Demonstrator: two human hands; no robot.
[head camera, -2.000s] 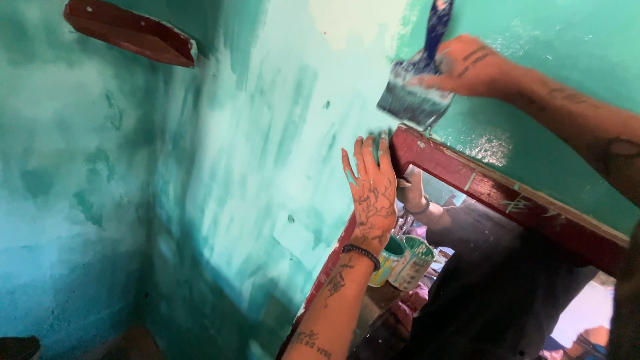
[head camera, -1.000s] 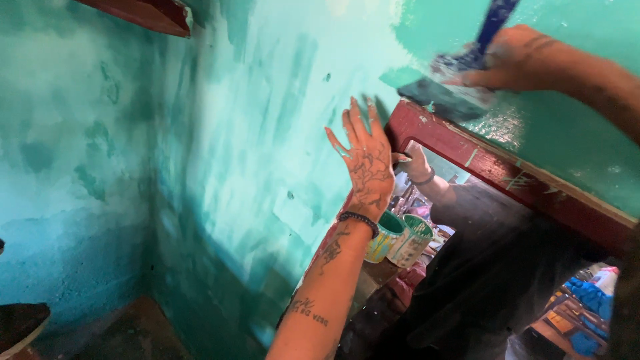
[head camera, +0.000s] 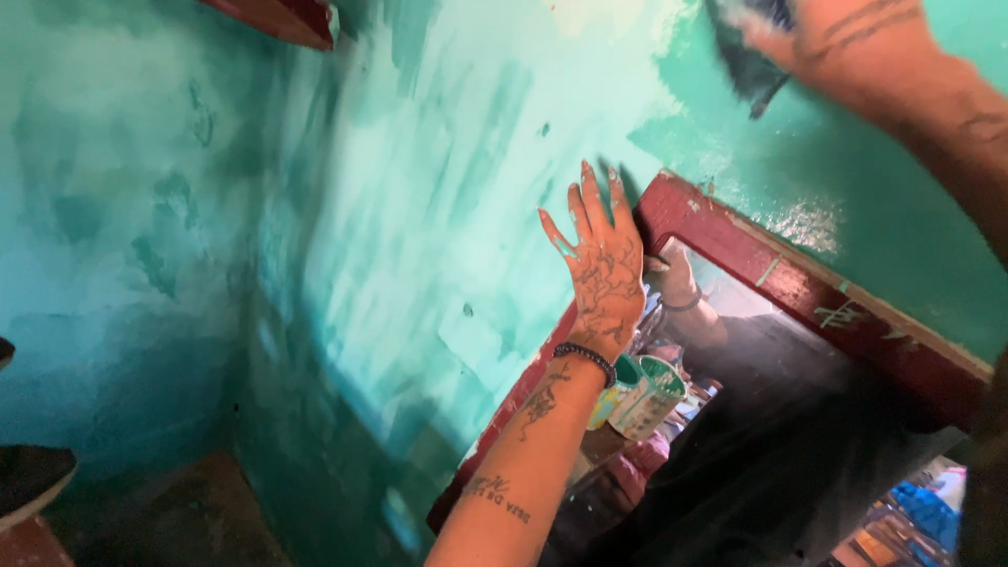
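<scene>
My left hand (head camera: 606, 268), with paint on its fingers, lies spread across the top left corner of a red wooden mirror frame (head camera: 819, 307) and the pale green wall (head camera: 409, 197). A dark beaded bracelet (head camera: 584, 361) circles its wrist. At the upper right, above the frame, my right hand (head camera: 843, 39) grips a wide paintbrush (head camera: 752, 71), blurred and cut off by the top edge of the view. Wet, darker green paint (head camera: 890, 197) shines on the wall above the frame. The mirror glass (head camera: 748, 346) reflects a hand and dark clothing.
Two paint-smeared containers (head camera: 650, 398) show at the mirror's left side, partly behind my left forearm. A red wooden piece (head camera: 283, 20) juts out at the top left. A dark rounded surface (head camera: 31, 476) stands at the lower left, near the wall corner.
My right hand has moved the brush from near the frame's corner up and to the right, above the frame. My left hand has stayed at the corner.
</scene>
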